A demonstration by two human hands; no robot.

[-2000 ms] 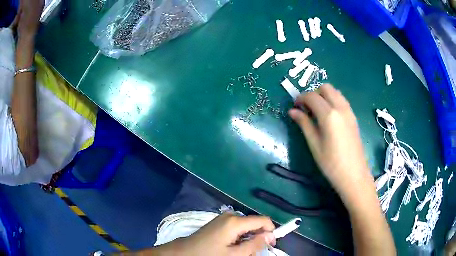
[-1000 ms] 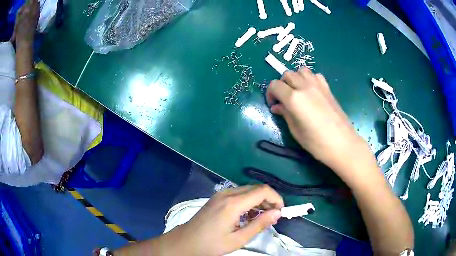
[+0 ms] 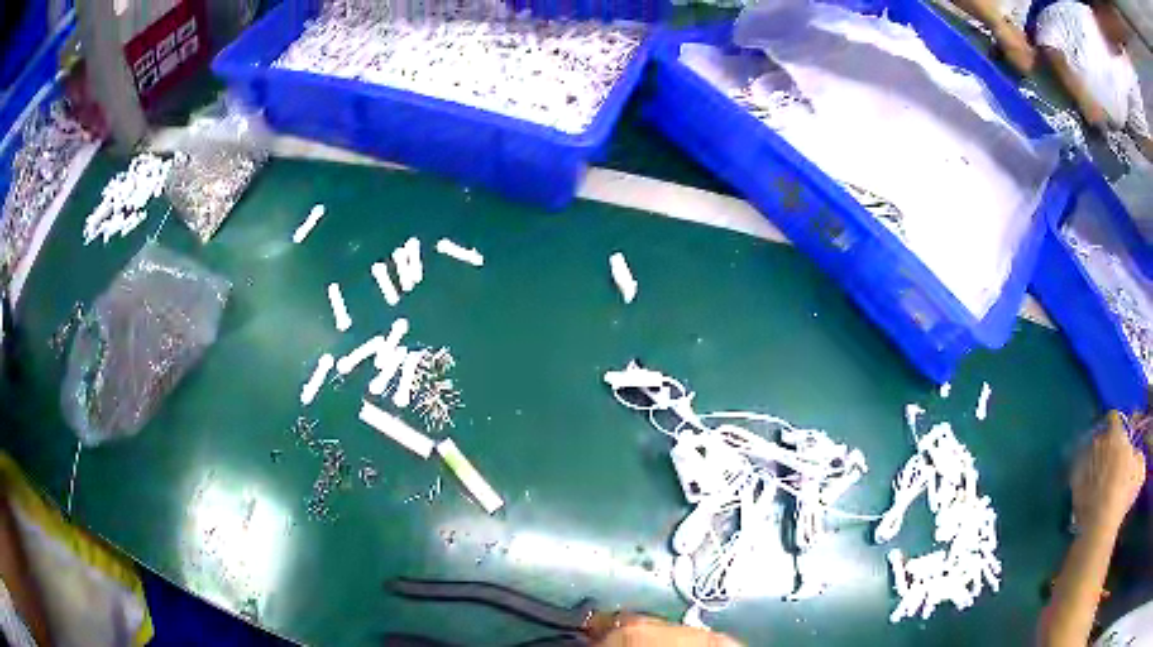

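My right hand shows only in part at the bottom edge, over the right end of the dark-handled pliers; whether it grips them is hidden. My left hand and the housing it held are out of the picture. White covers lie left of centre beside a heap of thin metal pins. Small dark metal clips lie scattered below. Two straight white blocks lie end to end, one with a greenish-yellow face.
Tangled white cords lie right of centre, with a heap of white parts beyond. Clear bags lie left. Blue bins line the far edge. Another person's hand is at the far right.
The view has tilted up and swung right, showing the bins. My right hand has left the white blocks for the pliers. My left hand has gone out of the picture.
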